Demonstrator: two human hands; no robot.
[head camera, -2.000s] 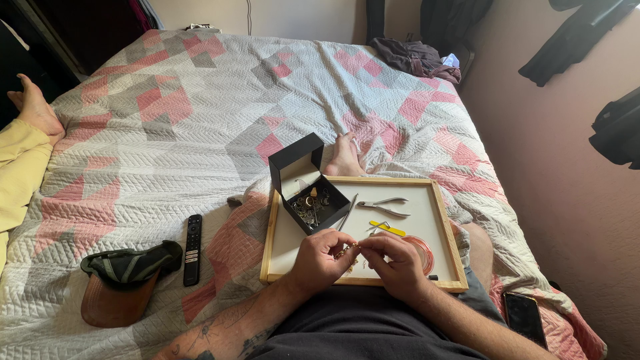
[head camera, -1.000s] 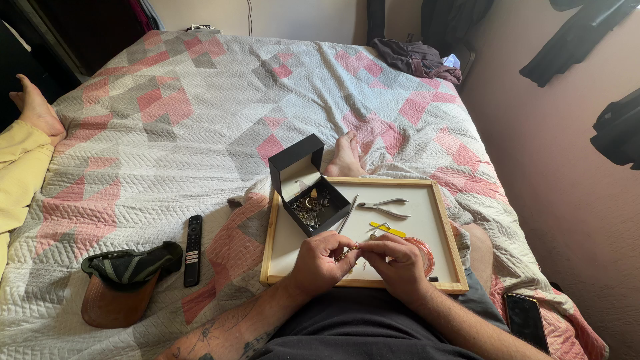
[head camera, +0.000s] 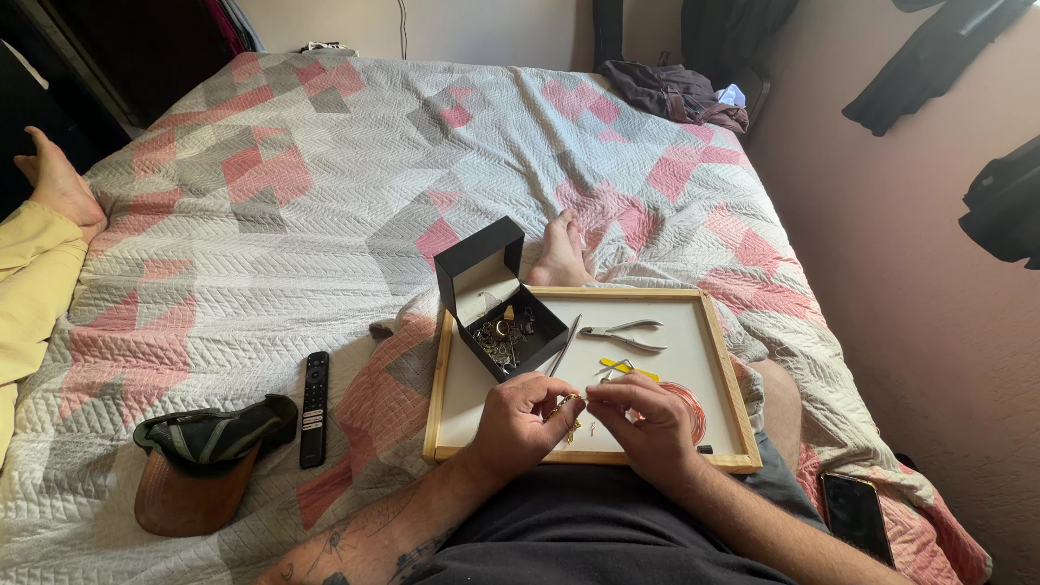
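My left hand (head camera: 520, 418) pinches a gold-coloured chain (head camera: 574, 400) between thumb and forefinger, with part of it hanging below. Close beside it, the thumb and forefinger of my right hand (head camera: 646, 418) are pinched at the chain's end; what they hold is too small to tell. Both hands are above a wood-framed white tray (head camera: 581, 294) on my lap. On the tray are an opened black box (head camera: 532, 357) of jewellery, a slim metal tool (head camera: 566, 345), metal nippers (head camera: 626, 333), a yellow-handled tool (head camera: 630, 370) and a coil of copper-coloured wire (head camera: 689, 406), partly behind my right hand.
The tray is on a patchwork quilt (head camera: 341, 211). At left are a cap (head camera: 199, 479), a remote control (head camera: 314, 410) and another person's leg in yellow trousers (head camera: 36, 292). A phone (head camera: 857, 516) lies at right, and clothes (head camera: 666, 91) are heaped at the far corner.
My fingertips have parted slightly, with a small gap now showing between my two hands. The tray and the tools on it have not plainly moved.
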